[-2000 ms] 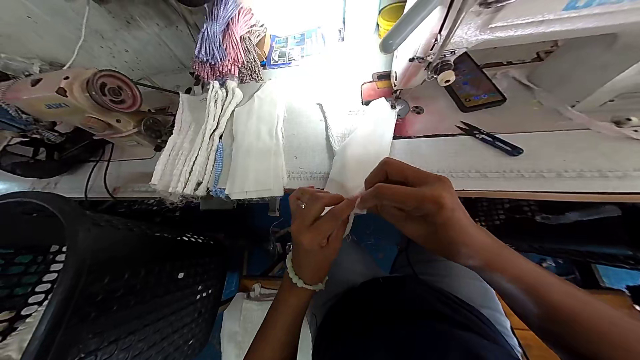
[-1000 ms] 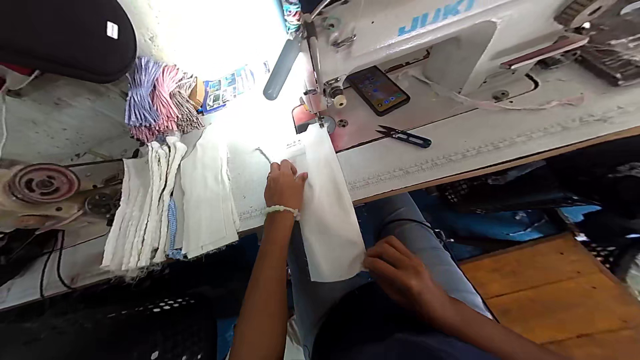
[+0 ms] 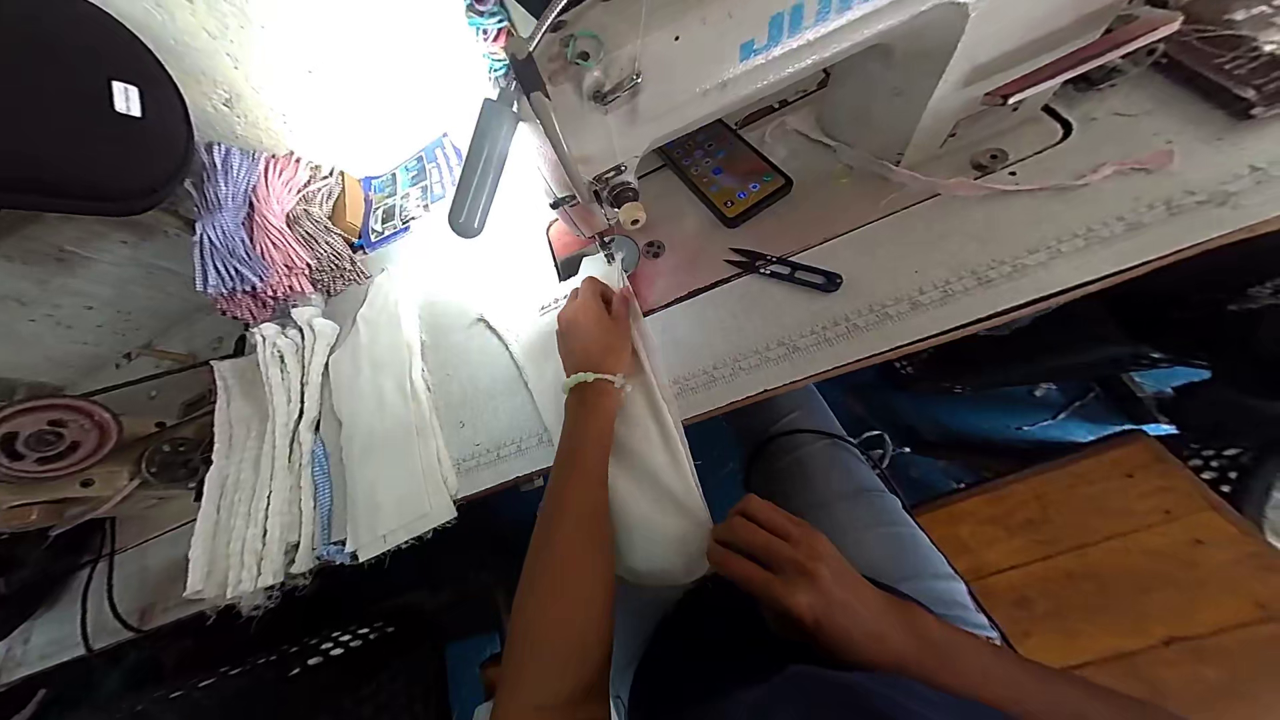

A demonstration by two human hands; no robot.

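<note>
A long white fabric strip (image 3: 655,480) runs from the presser foot (image 3: 607,248) of a Juki sewing machine (image 3: 720,60) down over the table edge toward my lap. My left hand (image 3: 594,325), with a beaded bracelet at its wrist, presses and pinches the fabric just below the foot. At the strip's lower right edge, my right hand (image 3: 765,555) grips the cloth between thumb and fingers. Thread snips (image 3: 790,270) lie on the table to the right of the foot. Where the needle meets the cloth is too small to tell.
Stacked white fabric pieces (image 3: 390,420) hang over the table's front edge at left, beside bundled checked strips (image 3: 235,225). A smartphone (image 3: 730,172) lies under the machine arm. A grey lamp head (image 3: 484,168) hangs near the needle. A wooden surface (image 3: 1110,550) is at lower right.
Two seconds ago both hands were together at the cloth near the table edge. Now they are apart, and my left hand has moved up to the presser foot since one second ago. The view has shifted.
</note>
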